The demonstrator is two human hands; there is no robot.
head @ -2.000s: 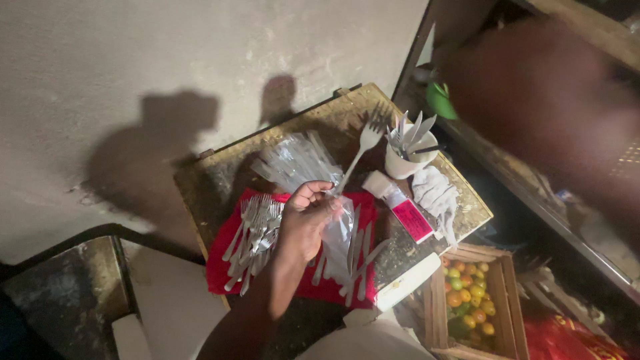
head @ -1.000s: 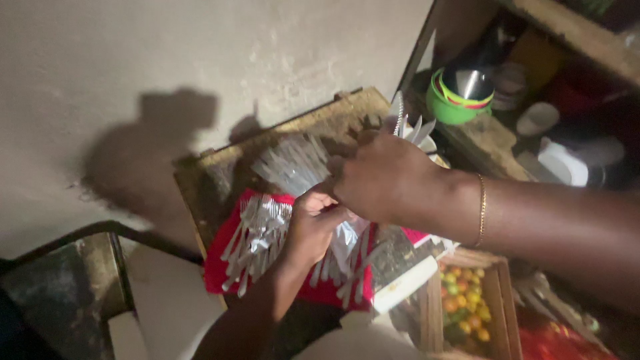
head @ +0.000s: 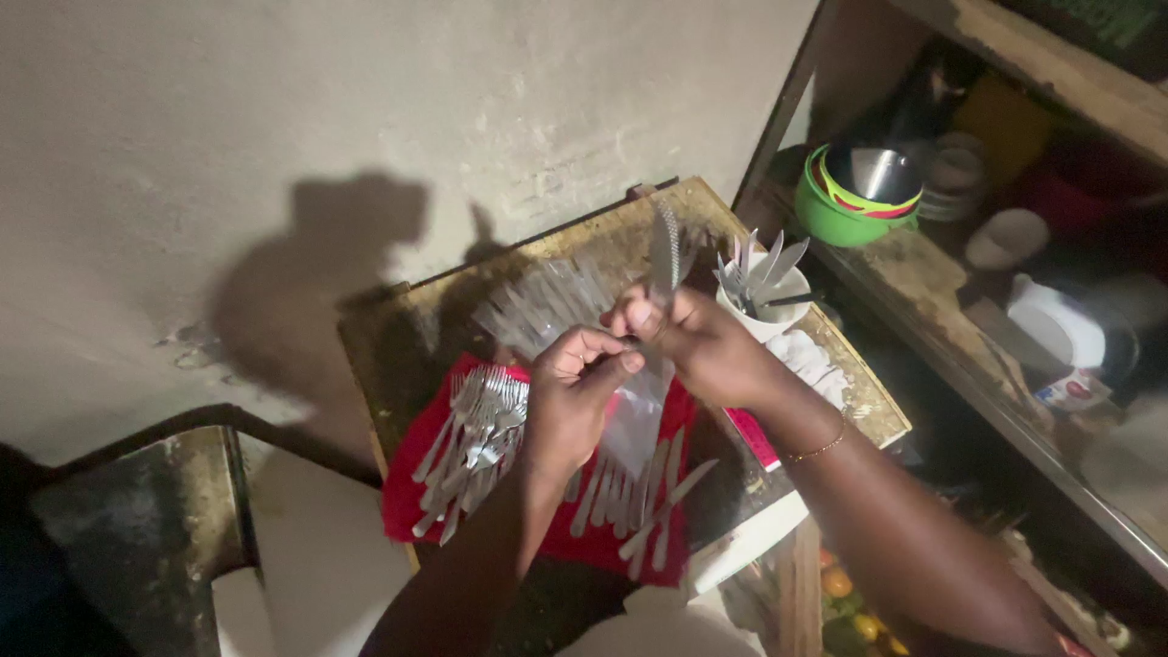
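Note:
My right hand (head: 707, 347) grips a serrated metal table knife (head: 669, 246), its blade pointing up. Touching or nearly touching it, my left hand (head: 579, 383) has thumb and fingers drawn together near the knife's lower end; whether it pinches anything is unclear. Below and left, metal forks (head: 493, 401) lie piled on a red cloth (head: 411, 493), with table knives (head: 671, 484) fanned out at the cloth's right. Clear plastic sleeves (head: 547, 301) lie behind my hands, and another clear plastic piece (head: 634, 424) is under them. A white cup (head: 762, 319) holds several upright knives.
The worn wooden table (head: 584, 228) stands against a wall. A crumpled white cloth (head: 808, 365) and a pink and white packet (head: 753, 438) lie at its right. Nested bowls (head: 849, 210) sit on a shelf at the right; a wooden crate (head: 800, 584) of fruit is below.
My right hand has come in from the upper right to meet my left hand, and now holds a knife. The fork seen earlier in my left hand is no longer plainly visible.

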